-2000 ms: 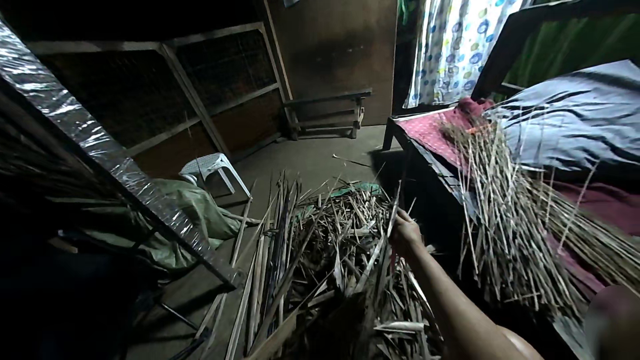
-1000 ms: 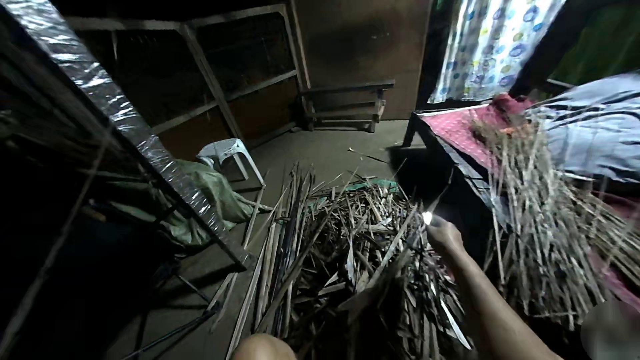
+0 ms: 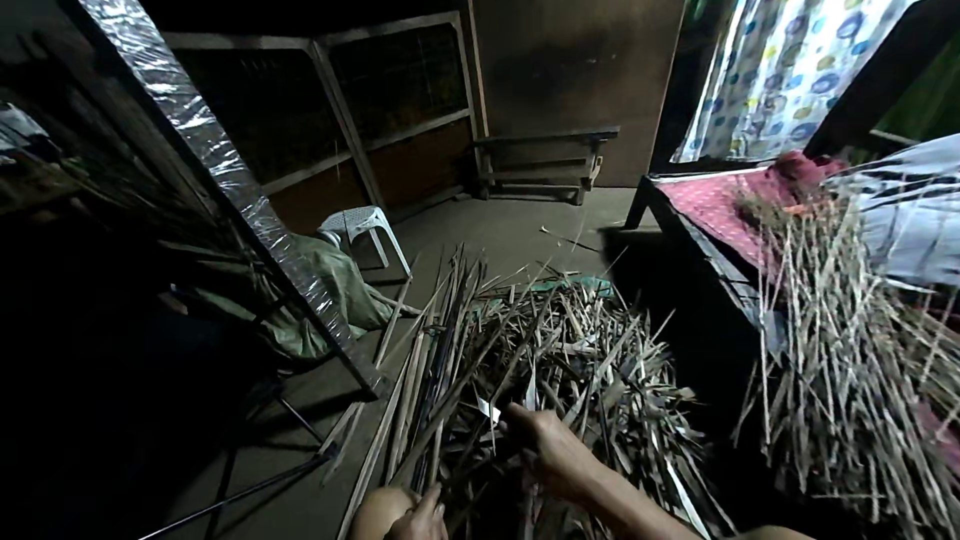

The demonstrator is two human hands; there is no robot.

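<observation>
My right hand [image 3: 551,446] is closed around what looks like a knife [image 3: 489,409], whose short bright blade points up and left over a heap of dry split plant strips [image 3: 577,352]. The handle is mostly lost in shadow. At the bottom edge, my left hand [image 3: 424,517] is partly in view beside my bent knee [image 3: 379,510]. Its fingertips are near the lower ends of long strips; whether they grip one is unclear. Longer strips [image 3: 409,397] lie along the heap's left side, and green material [image 3: 574,285] shows at its far edge.
To the right, a bundle of thin dry sticks [image 3: 832,345] rests on a low bed-like platform [image 3: 720,262] with pink cloth. A white plastic stool [image 3: 360,221], a green sheet [image 3: 337,285] and a slanting plastic-wrapped post [image 3: 225,165] are at left. A wooden bench [image 3: 547,139] stands against the far wall.
My right hand has moved from the heap's right edge to the left and nearer me, with the bright blade. My left hand has come into view at the bottom beside the knee.
</observation>
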